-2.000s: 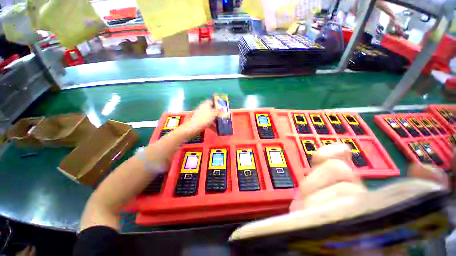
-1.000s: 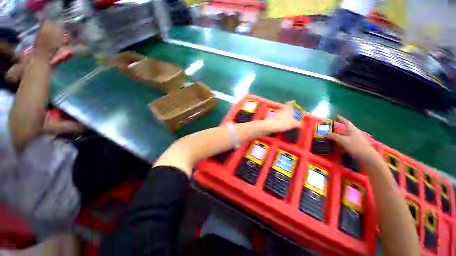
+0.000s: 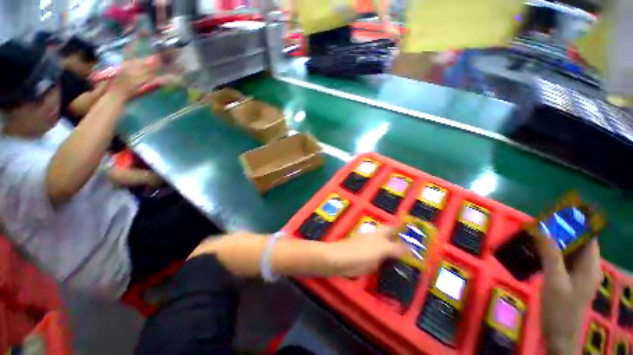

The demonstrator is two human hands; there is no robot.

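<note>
A red tray [image 3: 333,277] holds two rows of keypad phones with yellow frames, most screens lit white, pink or blue. My left hand [image 3: 371,251] grips a keypad phone [image 3: 409,263] by its upper left side; the phone is tilted over a front-row pocket. My right hand [image 3: 572,291] holds another keypad phone [image 3: 548,236], with a blue lit screen, raised and tilted above the tray's right end. My right fingers are partly hidden behind that phone. Both hands are bare and slightly blurred.
Open cardboard boxes [image 3: 283,163] stand on the green bench left of the tray. Another red tray with phones lies at the right edge. Black trays [image 3: 579,125] are stacked across the belt. A seated person in a white shirt [image 3: 66,201] is at the left. Yellow sheets [image 3: 461,24] hang above.
The view has shifted, showing more of the person at left. My left hand has moved from the back row to a front-row phone. My right hand has raised a phone out of the tray.
</note>
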